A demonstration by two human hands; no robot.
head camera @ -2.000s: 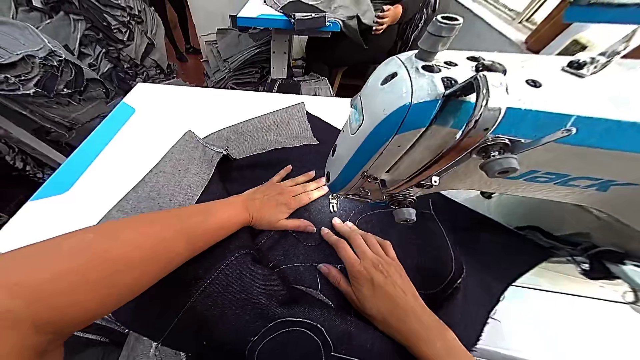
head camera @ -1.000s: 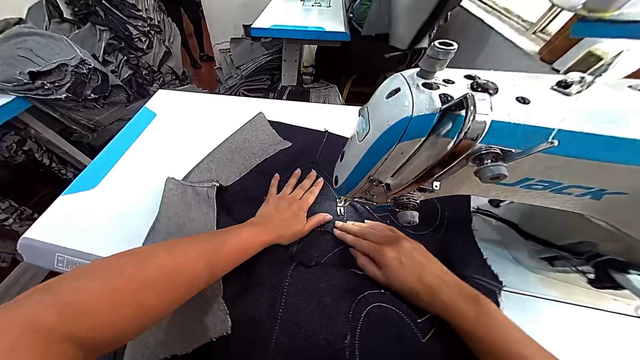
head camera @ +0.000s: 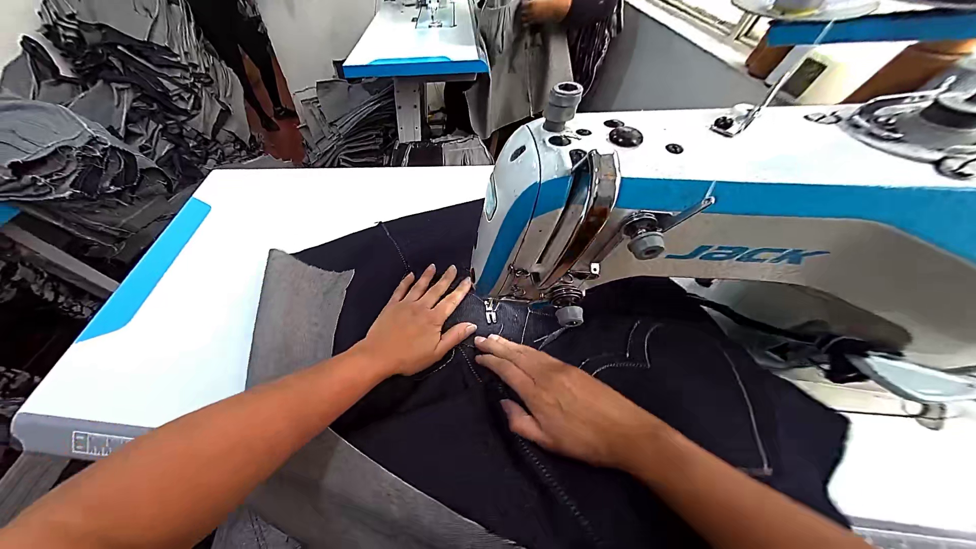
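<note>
Dark denim fabric [head camera: 427,450] with pale stitched lines lies under the presser foot [head camera: 490,310] of a Jack sewing machine [head camera: 762,206]. Flat on the denim, just left of the foot, my left hand [head camera: 415,324] rests with its fingers spread. My right hand [head camera: 564,396] lies on the cloth in front of the foot, to its right, fingertips close to my left thumb. A grey piece, the fabric's lighter side [head camera: 297,320], shows to the left of my left hand. The needle tip is too small to make out.
The white table [head camera: 152,366] has a blue-marked left edge. Piles of grey denim pieces [head camera: 84,145] stand at the back left. Behind is another sewing table [head camera: 415,57], with a person's hand [head camera: 545,11] beside it. A thread tension knob [head camera: 646,242] juts from the machine head.
The denim has shifted and turned under the machine, and its stitched lines lie differently. Both hands have stayed on the cloth near the foot. The view has shifted somewhat.
</note>
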